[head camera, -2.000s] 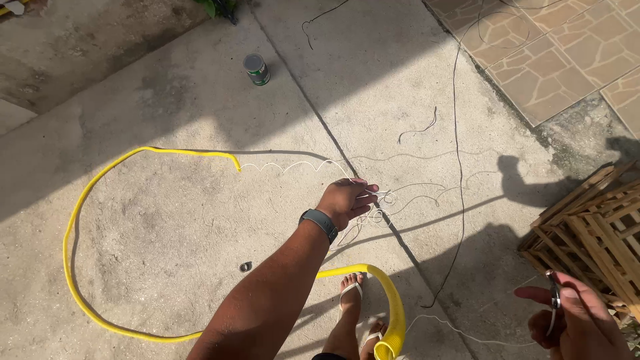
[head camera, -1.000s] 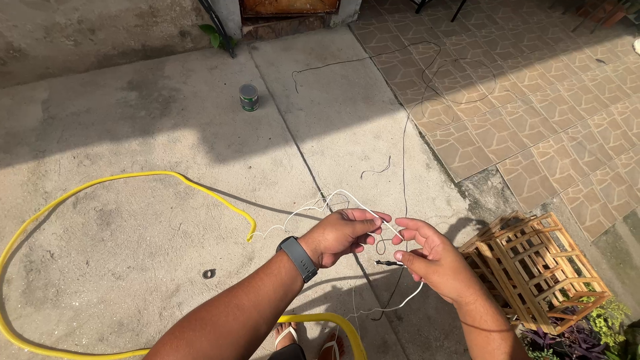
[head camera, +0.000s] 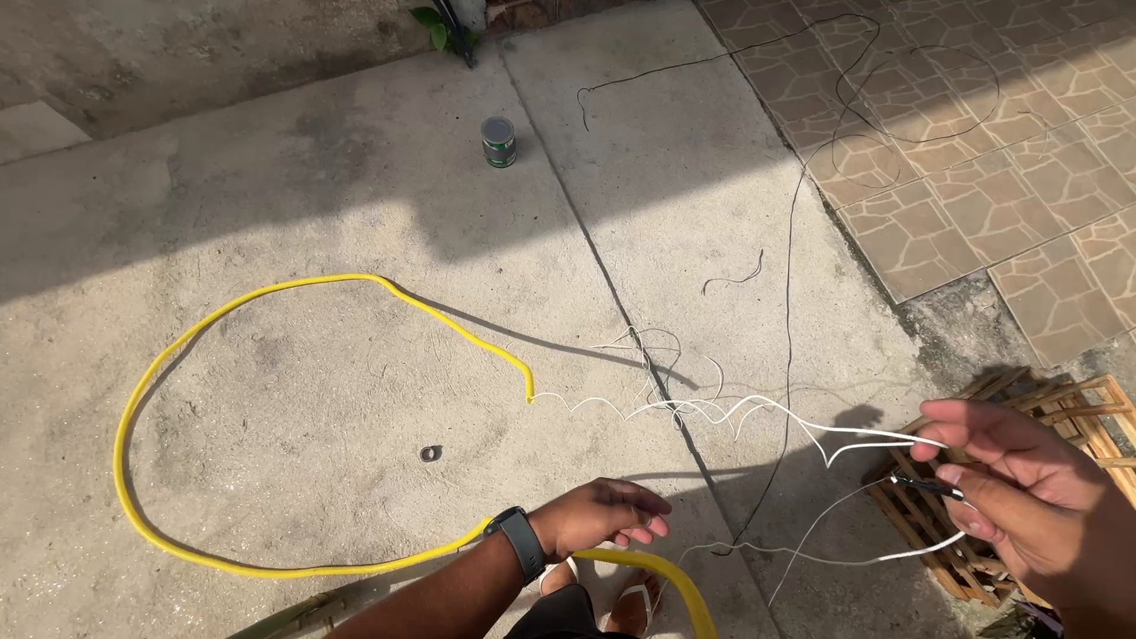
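White wire (head camera: 754, 401) runs in waves from the near end of a yellow hose (head camera: 330, 279) to my right hand (head camera: 1021, 488), at the right. That hand pinches the wire at its fingers and also holds a small dark tool (head camera: 923, 485), whose kind I cannot tell. Thin pale wire hangs in a loop below it. My left hand (head camera: 612, 515), with a dark watch on the wrist, is above my feet, its fingers loosely curled and holding nothing visible. The hose makes a wide loop on the concrete and passes behind my left wrist.
A lidded can (head camera: 499, 142) stands on the concrete. Long dark wire (head camera: 789, 293) trails onto the patterned tiles (head camera: 967, 213), with a short dark piece (head camera: 735, 281) nearby. A small ring (head camera: 430, 453) lies inside the hose loop. A wooden slatted crate (head camera: 1074, 399) sits at the right.
My hands were together on the white wire a second ago and are now apart. The left hand has let go, while the right hand has moved right with the wire, which is now drawn out.
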